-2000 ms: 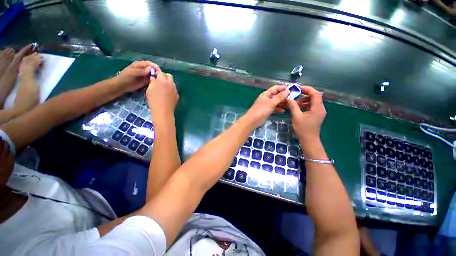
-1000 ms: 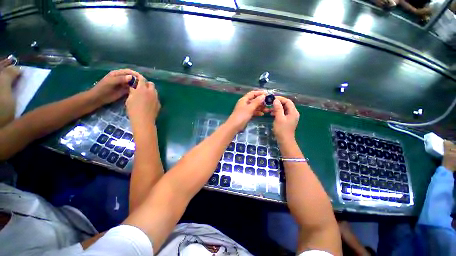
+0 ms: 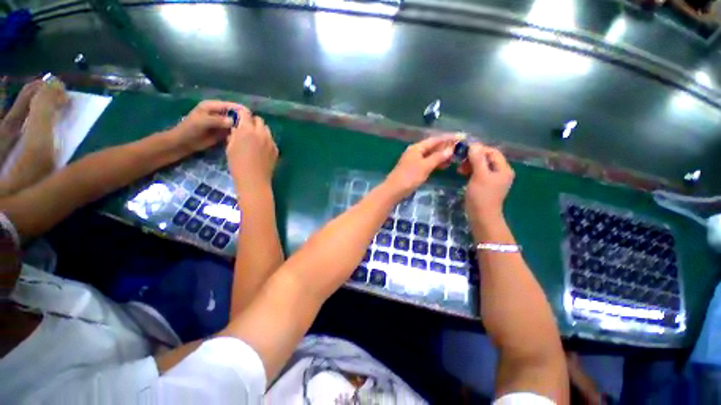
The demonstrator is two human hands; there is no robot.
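Note:
My left hand [image 3: 420, 164] and my right hand [image 3: 488, 176] meet above the back edge of the bench. Their fingertips hold a small black square part [image 3: 461, 149] between them, its dark face showing. A clear plastic blister tray [image 3: 345, 190] lies below my forearms, with black square parts in several pockets and other pockets without them. My left forearm hides part of the tray. Fine detail of the held part is blurred.
Beyond the bench, small silver-and-dark units [image 3: 432, 110] sit spaced on the conveyor belt [image 3: 506, 95]. A full blister tray [image 3: 623, 265] lies at right. At left, another worker's hands [image 3: 251, 146] hold a small part over a partly filled tray. A white sheet [image 3: 82, 119] lies far left.
The held part showed a pale, shiny side two seconds ago; now a dark face shows. The units on the belt have shifted left relative to the bench. The view has also swung.

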